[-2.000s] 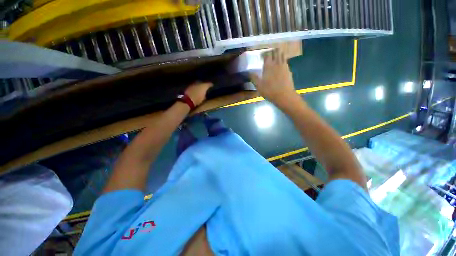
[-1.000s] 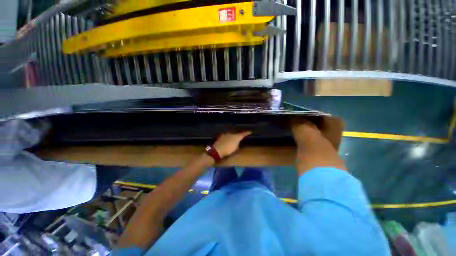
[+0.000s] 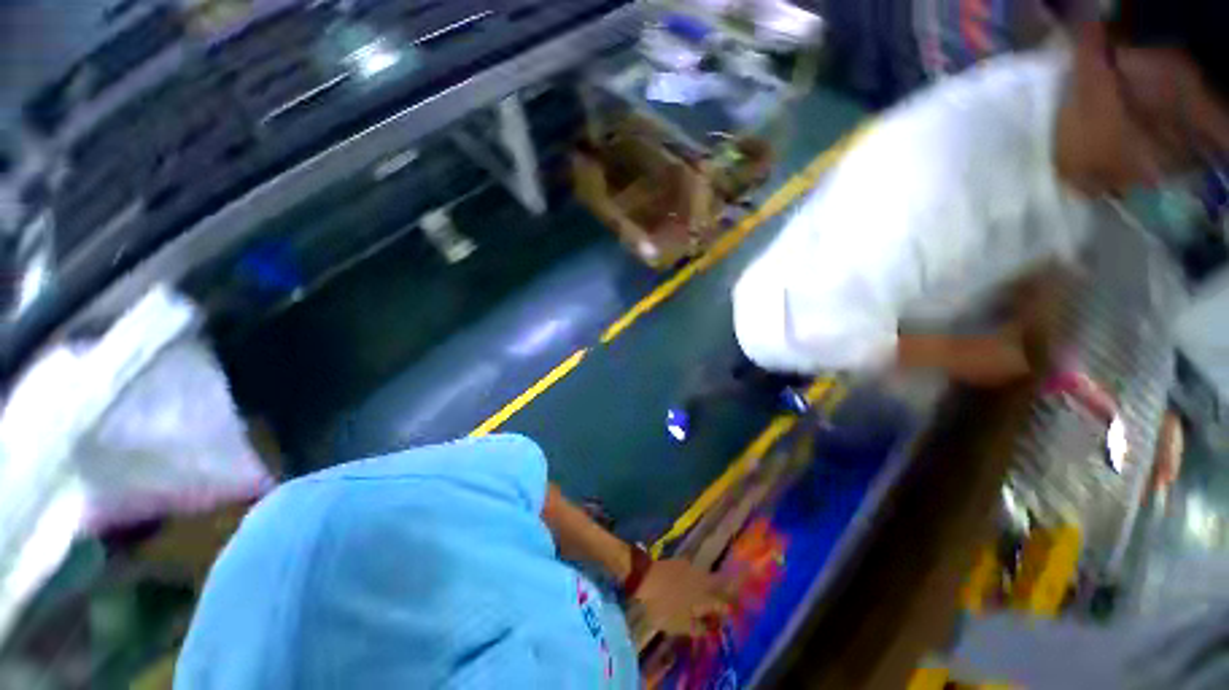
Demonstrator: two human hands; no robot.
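The TV carton (image 3: 829, 519) runs diagonally at the lower right, its blue printed side with a red flower facing the floor and its brown top edge towards the rollers. My left hand (image 3: 685, 597), with a red band at the wrist, is at the printed side near the flower. It is blurred; the fingers look spread and no held thing shows. My right hand is not in view. The inside of the carton cannot be made out.
A person in a white shirt (image 3: 917, 223) leans over the carton's far end. Yellow bars (image 3: 1045, 573) and metal rollers (image 3: 1125, 351) lie beyond it. A white pile with a pinkish edge (image 3: 169, 418) is at left. A dark conveyor line (image 3: 337, 148) crosses the upper left.
The view has swung round towards the floor and the other person. My left hand has moved from the carton's top opening to its printed side. My right hand has left the picture.
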